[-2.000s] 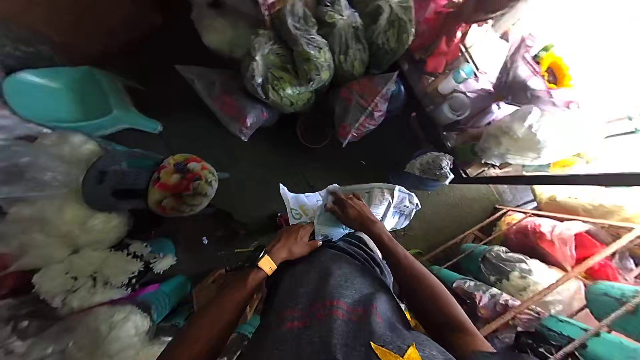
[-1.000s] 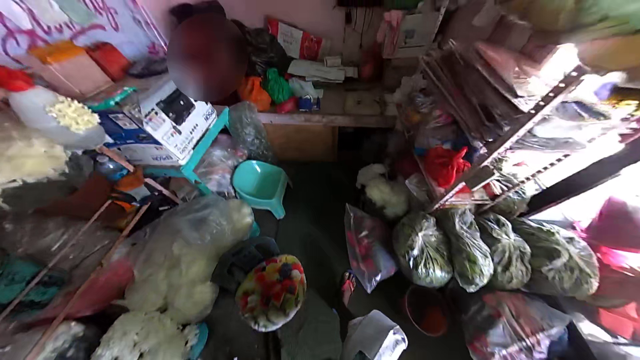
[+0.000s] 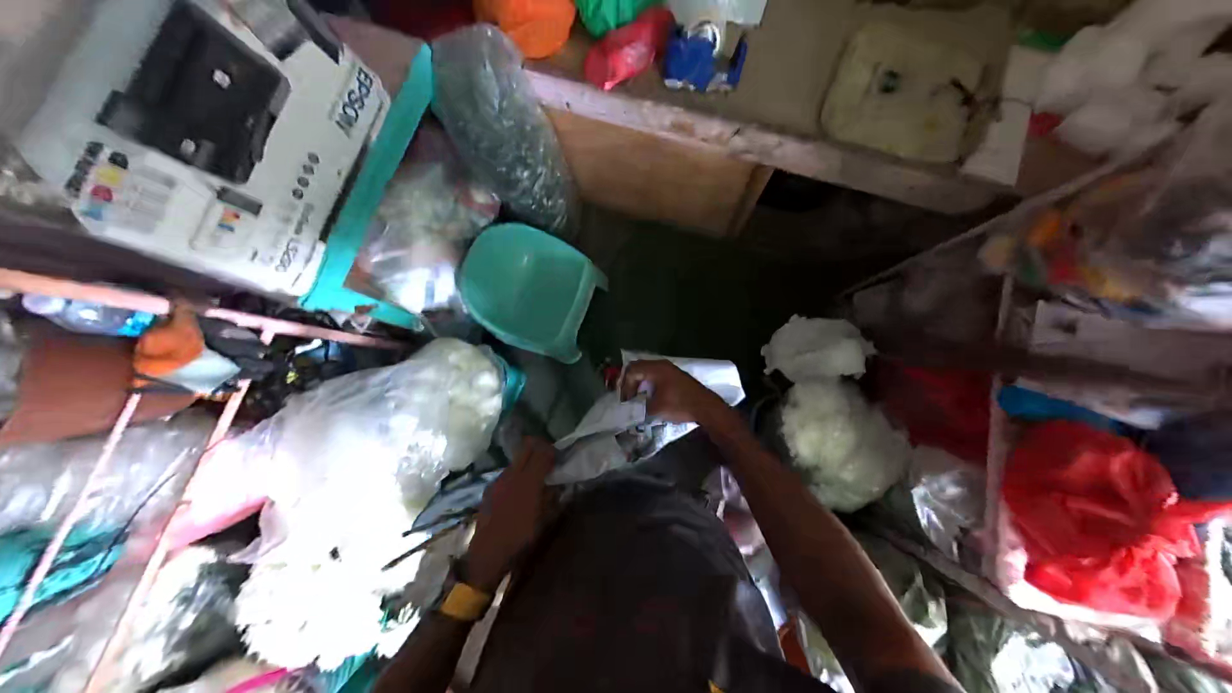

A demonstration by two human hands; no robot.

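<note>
Crumpled, folded newspaper-like sheets lie in front of my dark shirt, low in the middle. My right hand grips their upper part with bent fingers. At their lower left edge is my left hand, blurred and dark; whether its fingers close on the paper does not show clearly. A yellow band is on the left wrist. Beyond the hands sits a teal plastic stool.
On the left are an Epson printer box on a teal table and plastic-wrapped white flowers. A ledge crosses the top. Shelving with a red plastic bag stands right, near white flowers.
The view has swung strongly. Two seconds ago both hands were at the paper; one second ago neither hand showed. Now both are at the paper again, with the teal stool just beyond.
</note>
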